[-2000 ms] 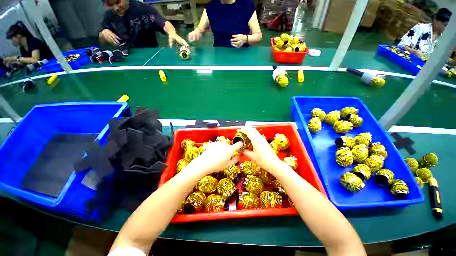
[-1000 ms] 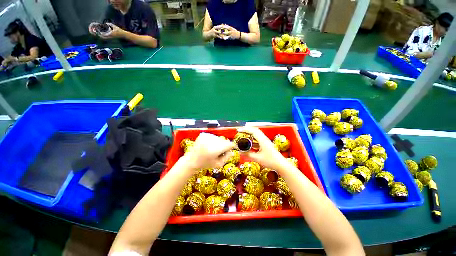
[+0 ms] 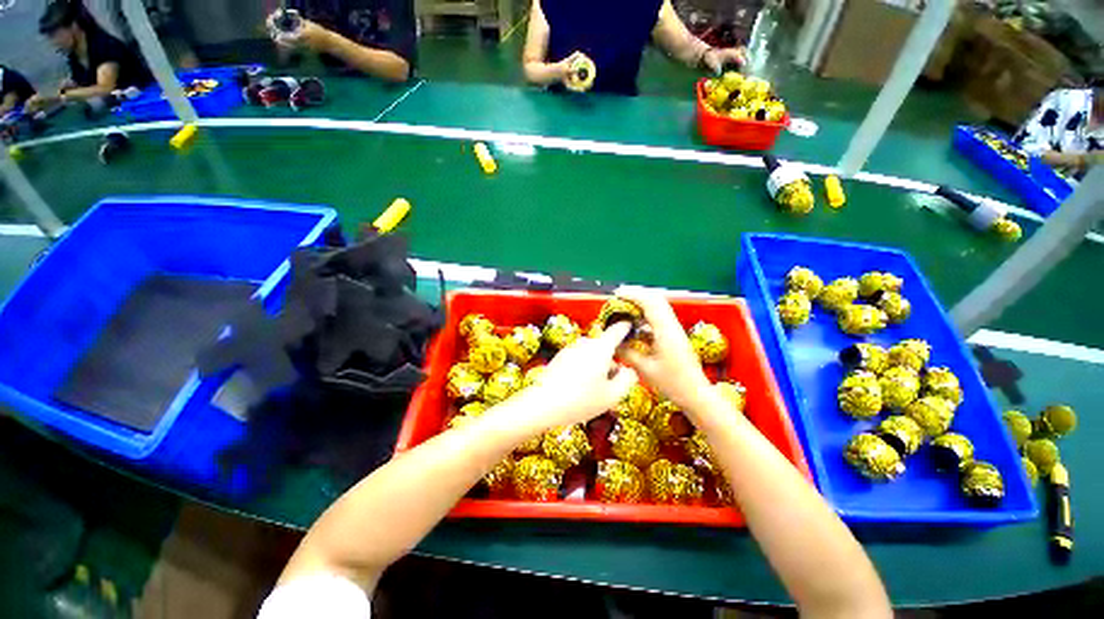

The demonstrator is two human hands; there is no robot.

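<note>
My right hand [image 3: 657, 345] holds a gold microphone grille [image 3: 620, 312] above the back of the red tray [image 3: 605, 513], its dark open end towards my left hand. My left hand [image 3: 590, 375] is at the grille with its fingers at the opening; whether the fingers hold foam is hidden. Many gold grilles lie in the red tray under my hands. Black foam liners [image 3: 351, 314] are piled over the right edge of the blue bin.
The blue bin [image 3: 145, 435] stands left, with dark flat material inside. The blue tray [image 3: 847, 498] at right holds several grilles. A black-yellow tool [image 3: 1061, 514] lies beyond it. Yellow cylinders [image 3: 392, 215] and part-built microphones [image 3: 789, 187] are on the conveyor. Workers sit opposite.
The view has shifted. My left fingers have moved from beside the grille to its opening. Items on the conveyor have moved right. The worker opposite now reaches to the small red tray.
</note>
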